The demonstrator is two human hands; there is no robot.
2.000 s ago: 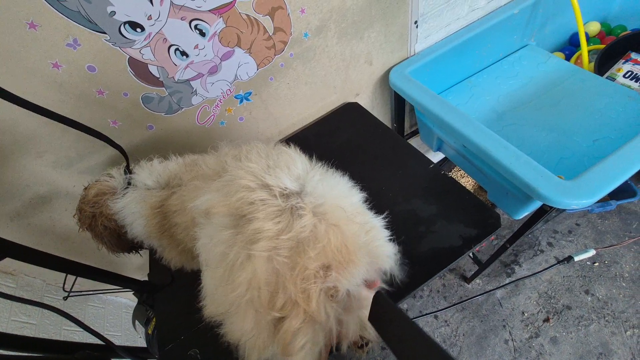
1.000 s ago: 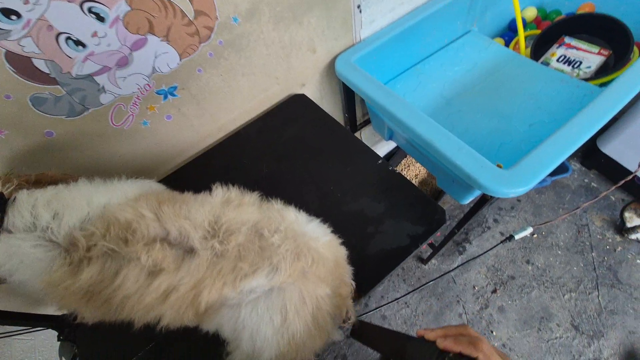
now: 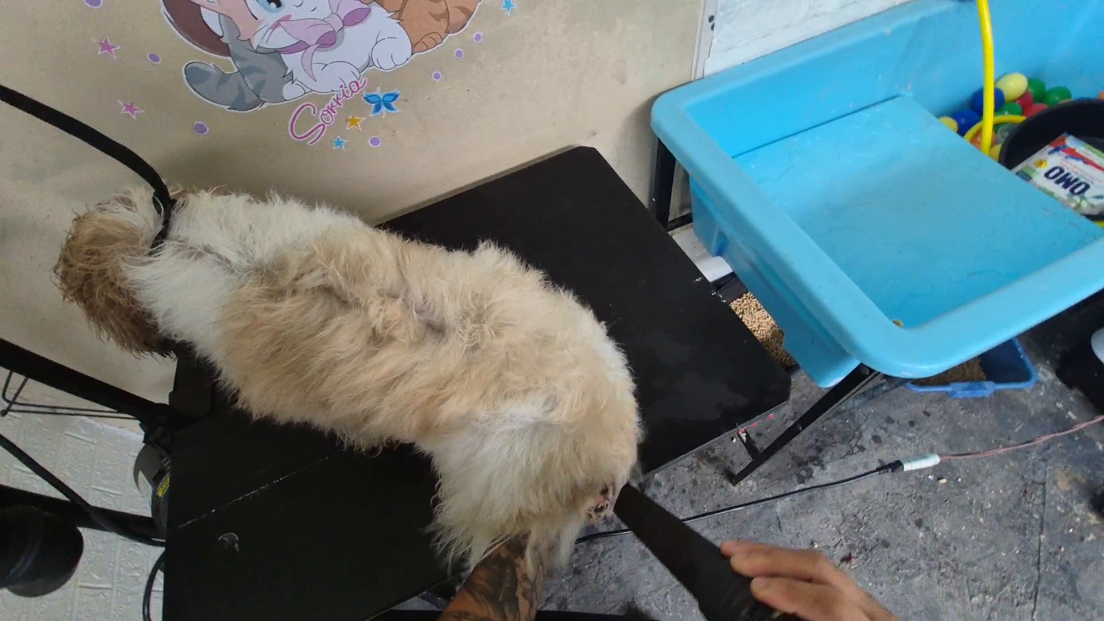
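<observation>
A shaggy cream and white dog [image 3: 388,336] stands on a black grooming table [image 3: 586,250], its darker head at the left with a black loop around the neck. My right hand [image 3: 802,578] grips a black dryer nozzle [image 3: 677,539], whose tip is close to the dog's rear. A tattooed forearm [image 3: 498,586], my left, reaches up under the rear fur from the bottom edge; the left hand itself is hidden by the fur, so its hold cannot be seen.
A light blue plastic tub [image 3: 914,216] on a black stand is at the right, with a black bowl [image 3: 1048,129], a detergent box [image 3: 1065,177] and colored balls [image 3: 1013,86]. A cable [image 3: 802,492] crosses the concrete floor. Black bars [image 3: 78,384] lie left.
The tattooed forearm has come into view beneath the dog's rear. The dog's body, bunched up two seconds ago, is now stretched out lengthwise. The view has shifted.
</observation>
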